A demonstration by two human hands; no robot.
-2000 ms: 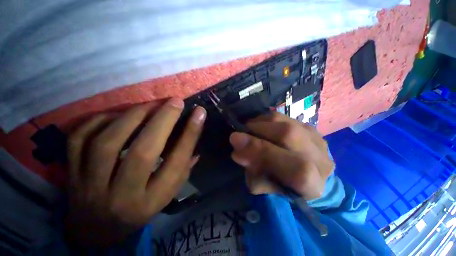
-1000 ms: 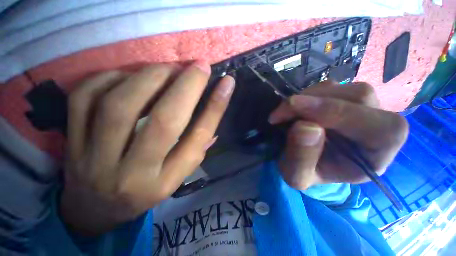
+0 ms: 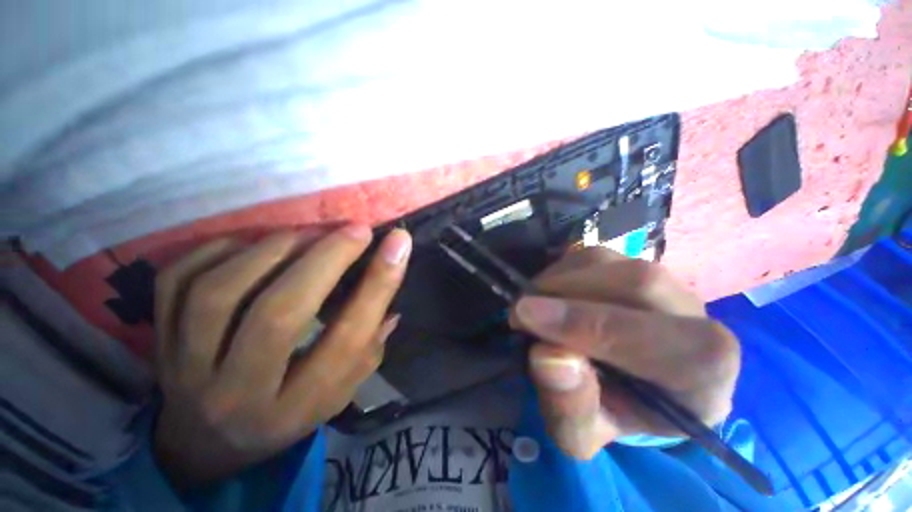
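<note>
An open tablet housing (image 3: 430, 290) lies aslant on the red-pink mat, black inside, with board parts and an orange dot toward its right end. My left hand (image 3: 285, 330) lies over its left part, fingers bent and slightly apart, holding it down with fingertips near its far edge. My right hand (image 3: 630, 350) is shut on dark tweezers (image 3: 490, 272), held like a pen. The tweezer tips are slightly apart, at the black area left of a white label (image 3: 506, 213); whether they touch or grip anything cannot be told.
A small black pad (image 3: 770, 165) lies on the mat (image 3: 715, 200) at right. A black cross-shaped piece (image 3: 130, 292) is at left, partly behind my left hand. Whitish cloth or sheeting (image 3: 300, 100) covers the far side. A blue crate (image 3: 830, 350) stands at lower right.
The view shifts between frames. The tweezers stay over the same part of the housing, with their tips a little lower on it than before. My left hand keeps its place on the housing.
</note>
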